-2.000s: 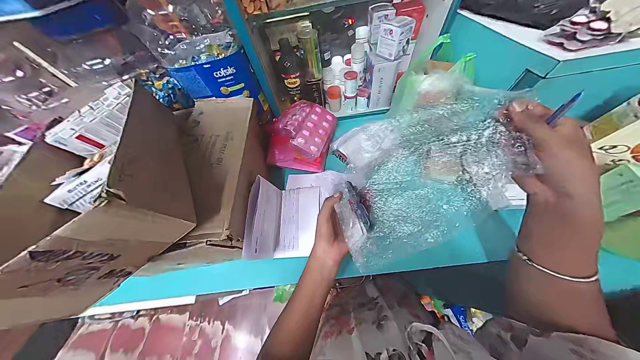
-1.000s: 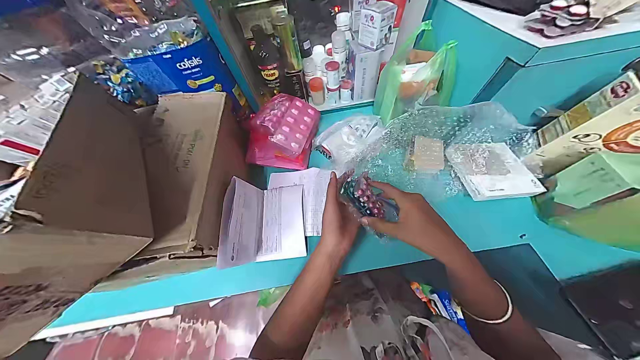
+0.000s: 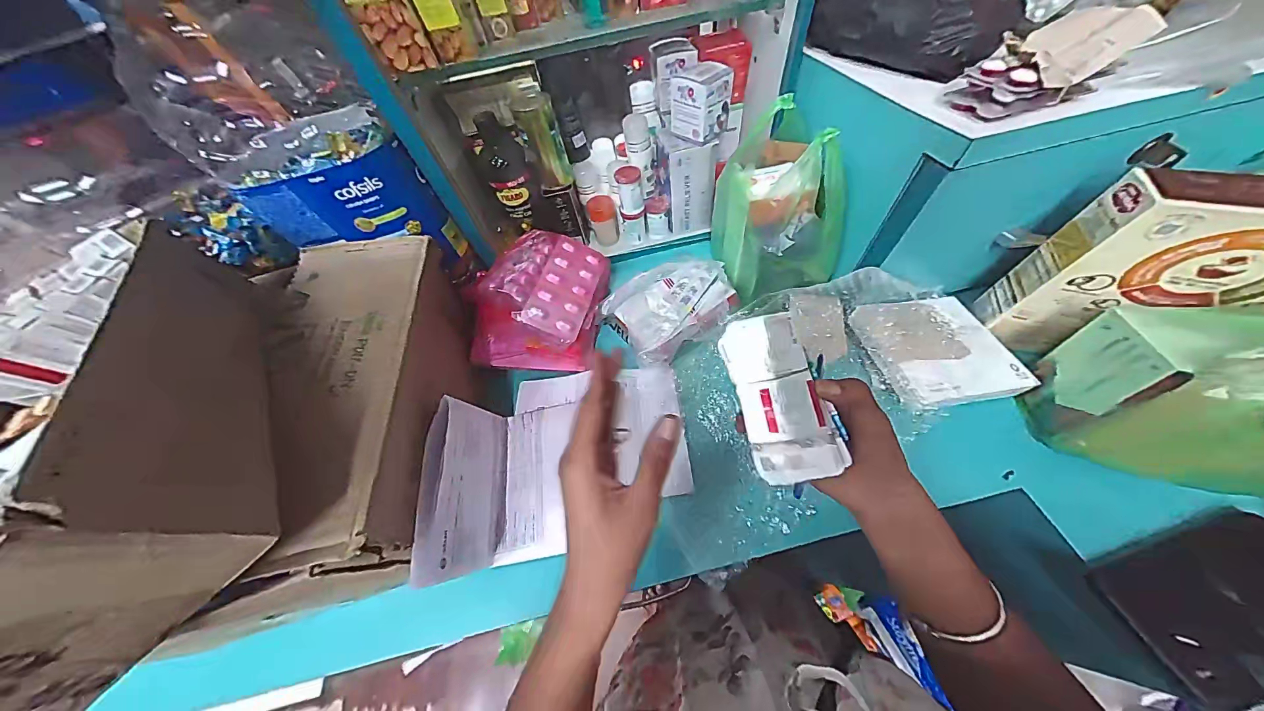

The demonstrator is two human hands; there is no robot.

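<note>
My right hand grips a white medicine packet with red marks, and a blue pen shows beside the packet under the fingers. My left hand is raised with fingers apart and holds nothing, over an open paper booklet with printed lines. A clear bubble-wrap sheet lies under and around the right hand. Behind the booklet sit a pink bag with pink blister packs and a clear plastic bag of white packets. A flat white box lies right of the packet.
Cardboard boxes stand at the left, with a blue Cofsils container behind. A green plastic bag stands before the shelf of bottles. At the right are a cream carton and another green bag.
One second ago both hands were together around dark reddish items in clear plastic. Now the right hand holds the white packet, and the left hand is apart from it, with nothing held.
</note>
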